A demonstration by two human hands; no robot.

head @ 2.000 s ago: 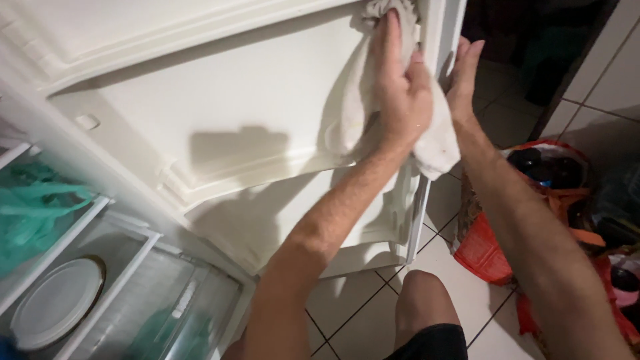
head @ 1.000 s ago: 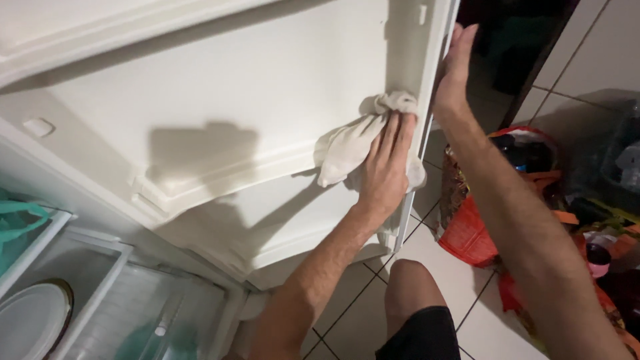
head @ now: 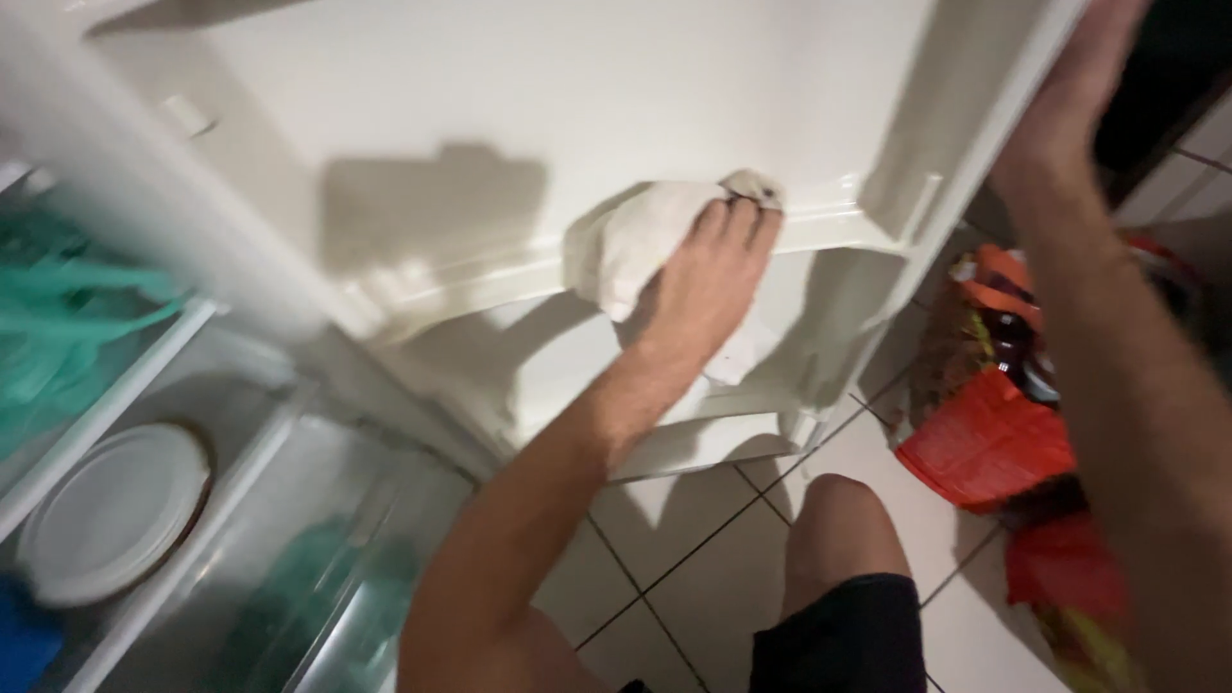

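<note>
My left hand (head: 712, 274) grips a bunched white cloth (head: 654, 236) and presses it against the ledge of a shelf molded into the inner side of a white refrigerator door (head: 597, 87). Part of the cloth hangs below the hand. At the upper right, my right hand (head: 1068, 87) lies against the outer edge of the same door; its fingers run out of view at the top, and the door hides part of it. The door stands open, and shadows fall on its inner panel.
Refrigerator shelves at the left hold green plastic bags (head: 67, 308) and a round container with a white lid (head: 120, 515). Red bags (head: 996, 438) with things in them stand on the tiled floor (head: 693, 568) at the right. My bare knee (head: 847, 529) is below the door.
My left hand with the cloth has moved from near the door's outer edge leftward along the shelf ledge. The right hand stays at the door edge. The view has shifted.
</note>
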